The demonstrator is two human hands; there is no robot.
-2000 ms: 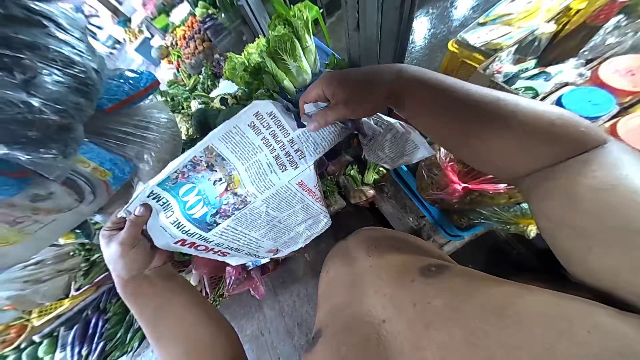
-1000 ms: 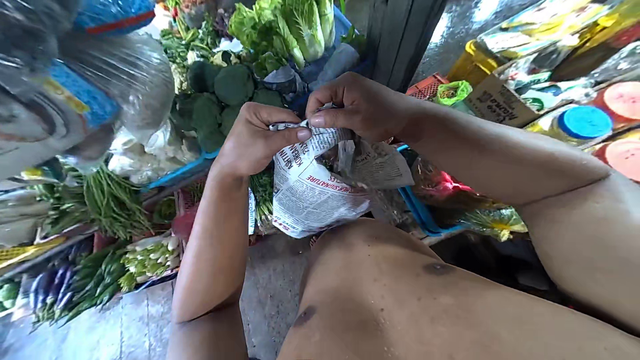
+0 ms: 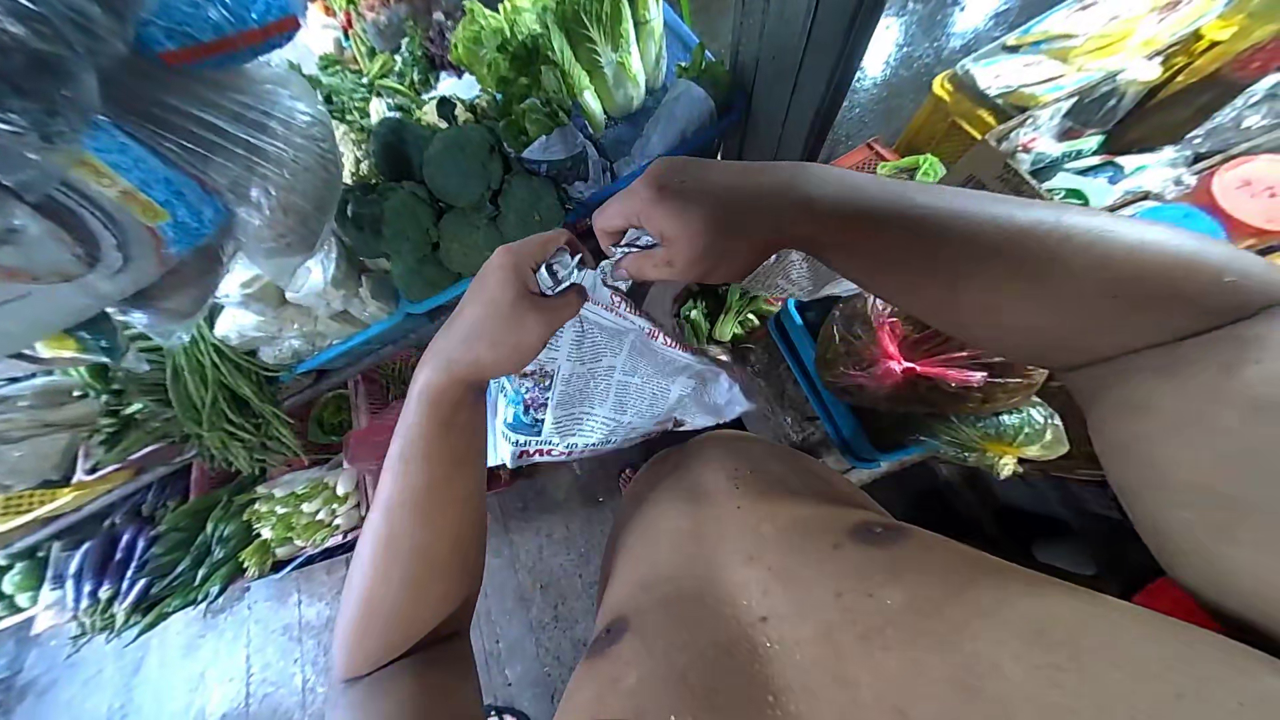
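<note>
My left hand (image 3: 515, 305) grips a crumpled edge of a newspaper sheet (image 3: 630, 380), its fingers closed on the paper. Close beside it on the right, my right hand (image 3: 670, 225) pinches another bunched part of the same upper edge. The printed sheet hangs below both hands, above my bare torso, with its lower right corner pointing right. A further piece of newsprint (image 3: 795, 275) shows under my right forearm; whether it joins the held sheet I cannot tell. Broccoli heads (image 3: 465, 165) lie just beyond my left hand.
Lettuce (image 3: 520, 60) fills a blue crate behind the hands. Green beans (image 3: 225, 400), eggplants (image 3: 110, 565) and white-stemmed greens (image 3: 300, 510) lie at left, below hanging plastic bags (image 3: 240, 140). A blue tray (image 3: 815, 390) and a tied plastic bag with a pink tie (image 3: 900, 355) are at right.
The newspaper was spread wide between my hands two seconds ago; now it is gathered at its upper edge. My left hand has moved from the sheet's lower left corner up beside my right hand.
</note>
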